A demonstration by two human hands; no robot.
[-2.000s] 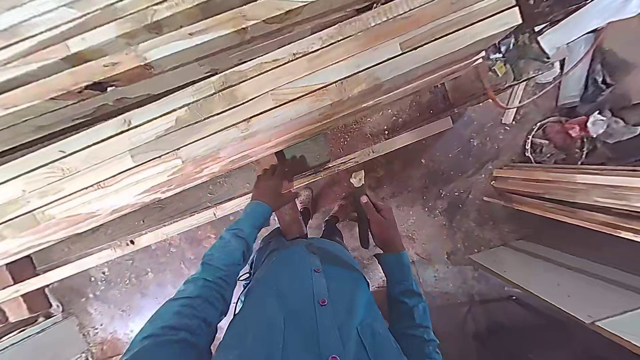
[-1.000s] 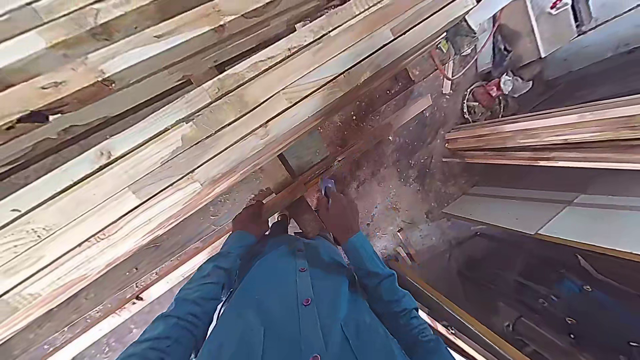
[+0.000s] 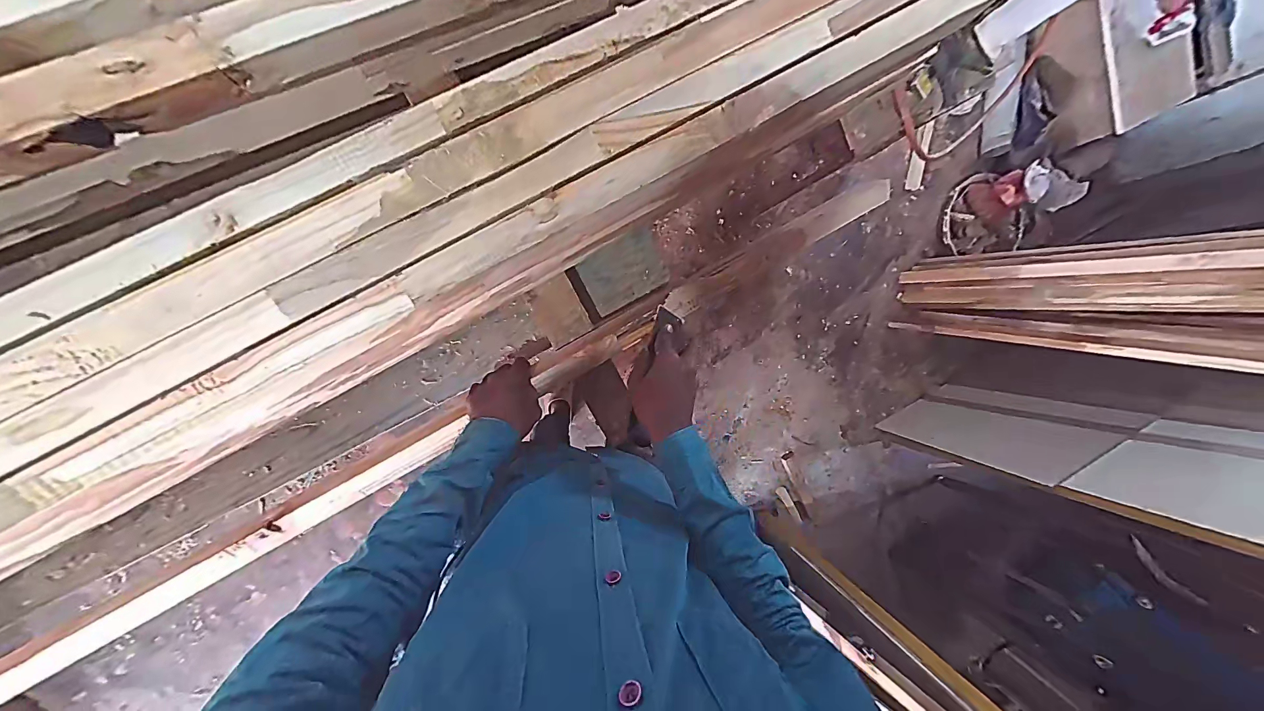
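A long narrow wooden strip (image 3: 583, 357) runs diagonally in front of my body, beside a large stack of wooden boards (image 3: 553, 217). My left hand (image 3: 506, 397) is closed around this strip at the lower middle of the view. To its right my right hand (image 3: 664, 390) grips a dark hand tool (image 3: 669, 331), whose kind I cannot tell. The tool's front end is at the strip's right part; whether it touches the wood is unclear. Fingertips of both hands are partly hidden.
More long boards (image 3: 1076, 281) lie at the right, above pale panels (image 3: 1017, 434). A round wire basket (image 3: 983, 217) with crumpled material stands at the upper right. Wood scraps (image 3: 790, 484) lie on the dusty floor (image 3: 780, 395). My feet are below the strip.
My right hand with the tool has come closer to my left hand and to the strip. The pale piece at the tool's end two seconds ago no longer shows clearly. The view has shifted.
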